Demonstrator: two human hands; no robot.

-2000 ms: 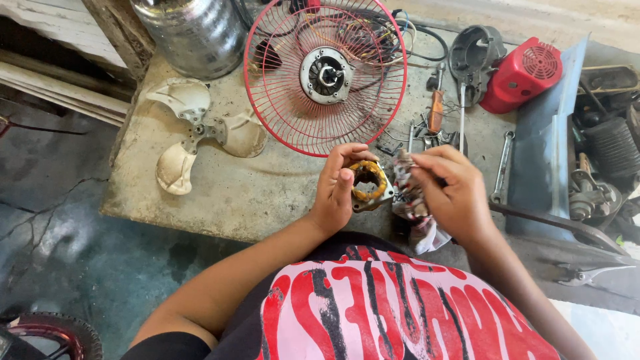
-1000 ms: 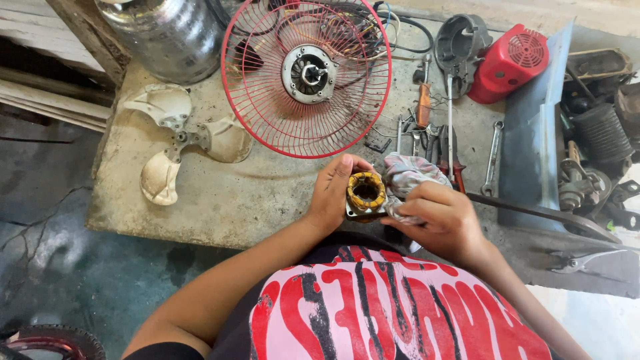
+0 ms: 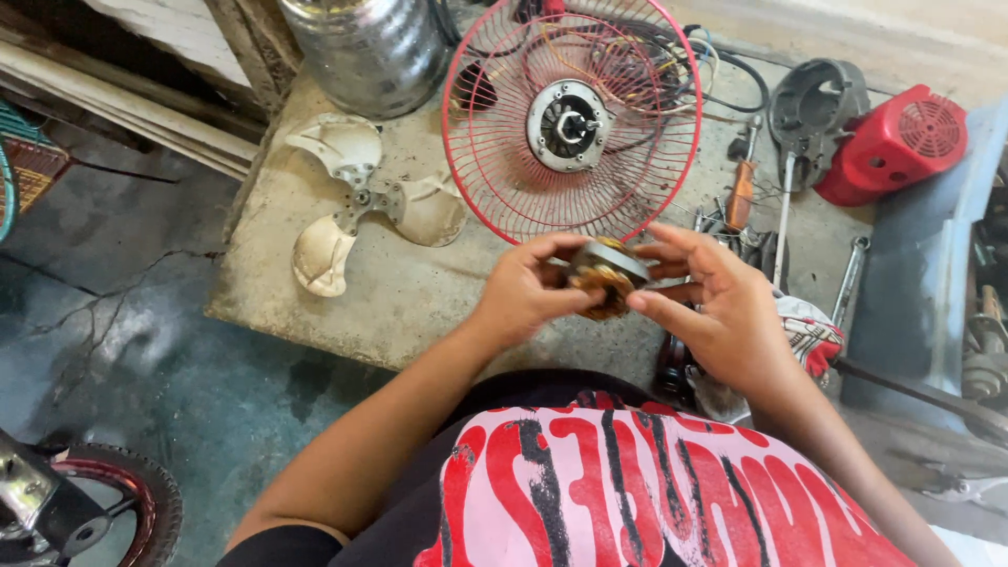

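My left hand (image 3: 531, 287) grips a motor stator (image 3: 613, 268), a grey steel ring with yellow-brown copper windings, from its left side. On the stator's right, my right hand (image 3: 709, 303) has its fingers around the edge, thumb near the windings; whether it presses on the part is hard to tell. A red wire fan guard (image 3: 504, 189) with a motor shaft at its hub lies just beyond both hands. Partly behind my right wrist is a crumpled cloth (image 3: 811, 327). To the left rests a three-blade metal fan blade (image 3: 362, 198).
Behind my right hand are an orange-handled screwdriver (image 3: 740, 197), a grey motor housing (image 3: 819, 110), a red plastic cover (image 3: 906, 150) and a wrench (image 3: 850, 276). A blue bin (image 3: 906, 315) stands at the right. A metal drum (image 3: 370, 55) and tangled wires (image 3: 646, 63) are at the back.
The cloth has left my right hand and lies to its right. The stator, earlier facing up in my left hand, is now tilted on its side between both hands.
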